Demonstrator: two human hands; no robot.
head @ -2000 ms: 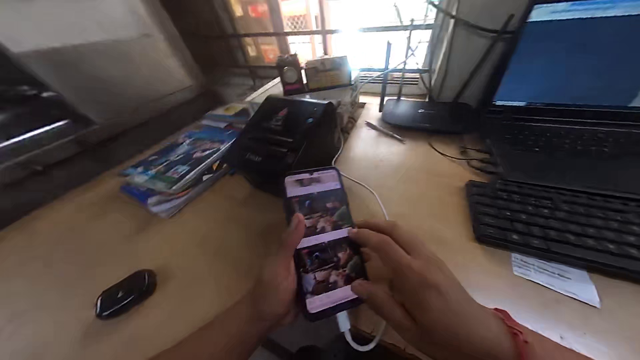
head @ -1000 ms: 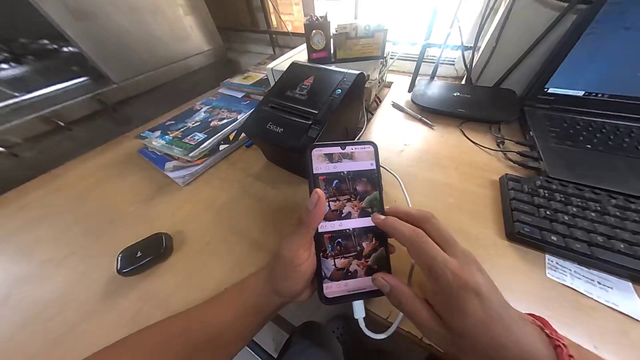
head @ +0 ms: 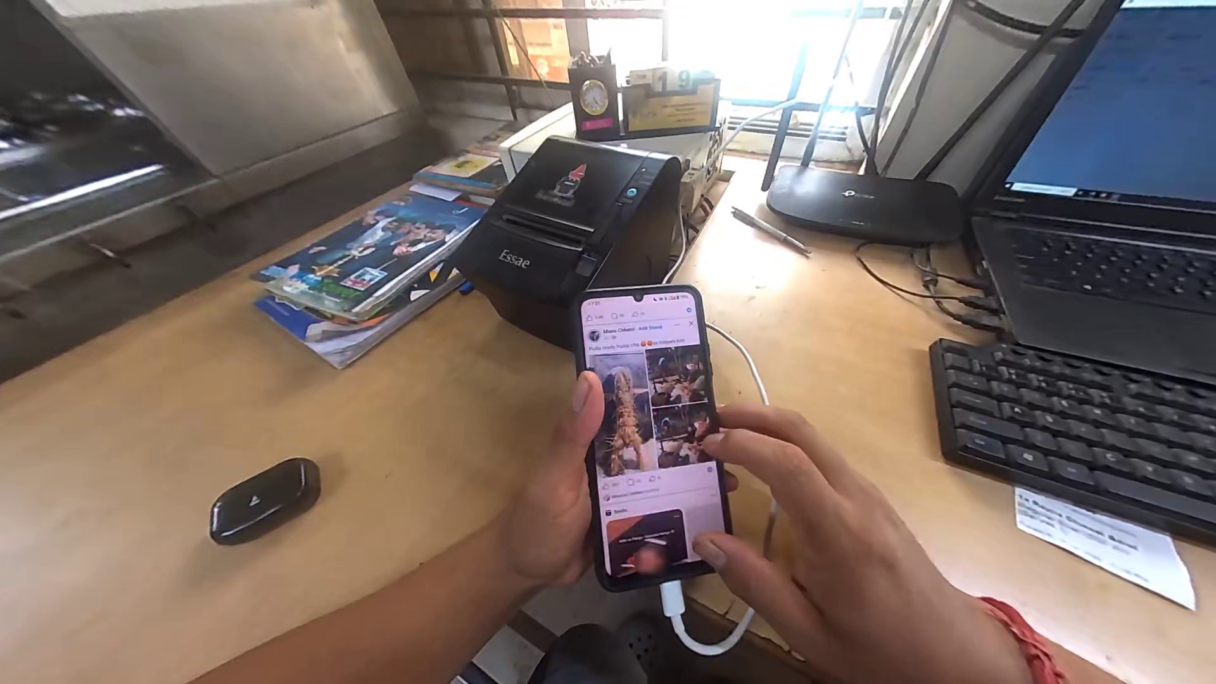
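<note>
A black smartphone stands lit and upright in my left hand, whose thumb lies along its left edge. The screen shows a feed of pictures and text. My right hand hovers at the phone's right side, with its index fingertip and thumb at the screen and nothing held; whether they touch the glass I cannot tell. A red thread bracelet circles the right wrist. From the phone's bottom edge a white charging cable loops round behind it.
Beyond the phone stands a black receipt printer, with magazines to its left. A black earbud case lies at left. On the right are a pen, a router, a laptop, a keyboard and a printed paper slip.
The phone's screen has changed from two stacked pictures to a feed post with several pictures and text. My left hand has kept hold of the phone throughout.
</note>
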